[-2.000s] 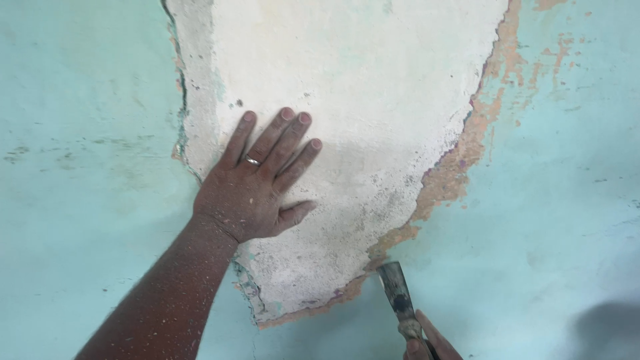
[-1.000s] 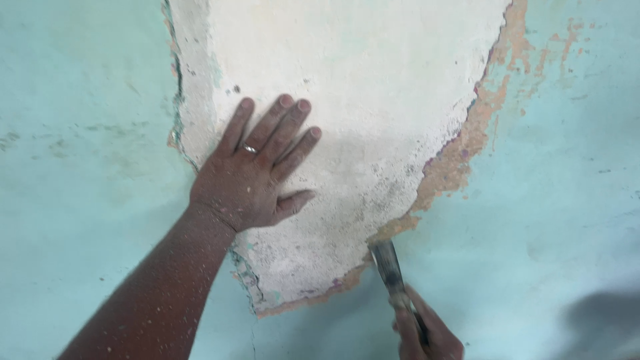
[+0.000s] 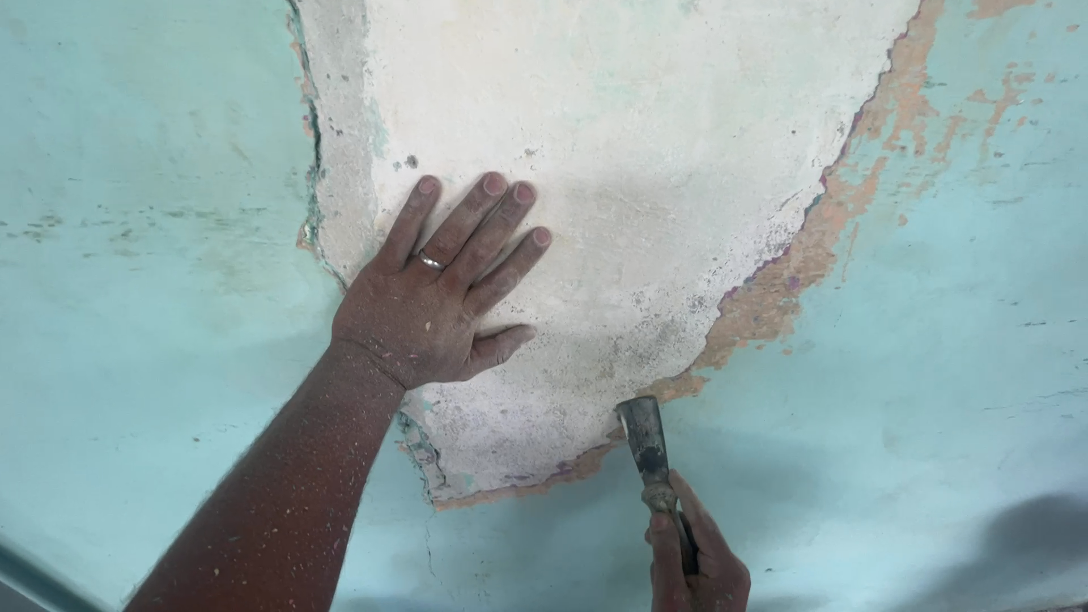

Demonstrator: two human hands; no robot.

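My left hand (image 3: pixel 433 293) lies flat on the bare white plaster patch (image 3: pixel 595 255), fingers apart, with a ring on one finger and pale flecks on hand and forearm. In my right hand (image 3: pixel 697 552), at the bottom right of centre, is the handle of a paint scraper (image 3: pixel 648 438). Its metal blade points up, and the blade's edge is at the lower right rim of the patch, where a strip of orange-brown undercoat (image 3: pixel 765 306) borders the turquoise paint.
Turquoise painted wall (image 3: pixel 918 408) surrounds the patch. A jagged, cracked edge (image 3: pixel 314 144) runs down its left side, and a thin crack goes down below it. A dark pipe-like strip (image 3: pixel 42 574) crosses the lower left corner. A shadow falls at the lower right.
My right hand and the scraper moved up along the lower right rim between the two earlier frames. My left hand stays on the plaster.
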